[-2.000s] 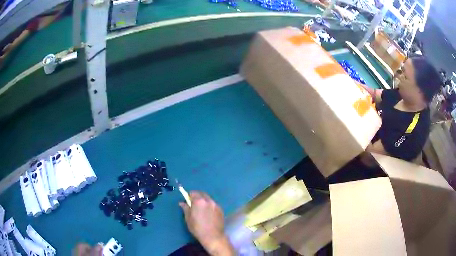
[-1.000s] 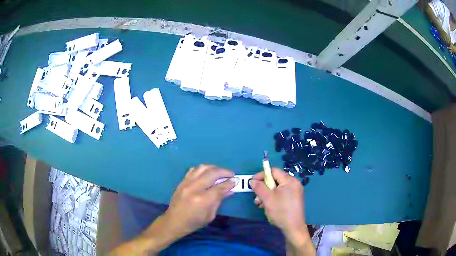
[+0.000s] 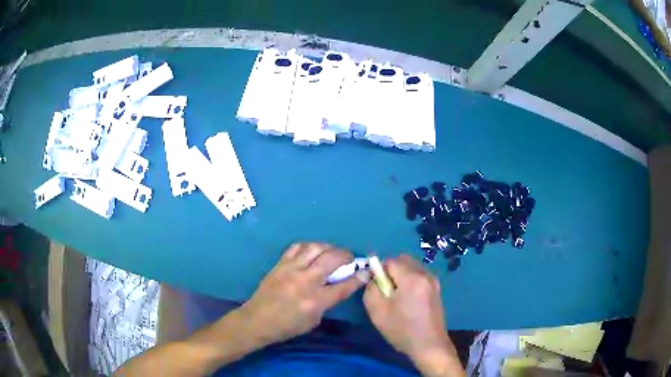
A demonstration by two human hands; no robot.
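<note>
My left hand point(image 3: 305, 283) grips a white housing point(image 3: 346, 271) near the bench's front edge; the fingers cover much of it. My right hand point(image 3: 407, 303) holds a small tool with a pale yellow handle point(image 3: 380, 277), its end against the housing's right end. The tool's tip is hidden. A loose pile of black inserts point(image 3: 471, 213) lies to the right, beyond my right hand. Fitted housings point(image 3: 338, 103) with black ovals lie side by side at the bench's far edge. Loose white housings point(image 3: 103, 140) lie heaped on the left, a few nearer the middle.
The blue-green bench top point(image 3: 309, 206) has a pale metal edge point(image 3: 184, 38) at the back. A metal upright point(image 3: 519, 46) stands at the back right. An open carton of white pieces point(image 3: 121, 313) is below the front left; brown cardboard point(image 3: 653, 258) stands at the right.
The view has swung from the right onto the bench. Since a second ago, the housing is turned between my hands and the tool has tilted down onto its end.
</note>
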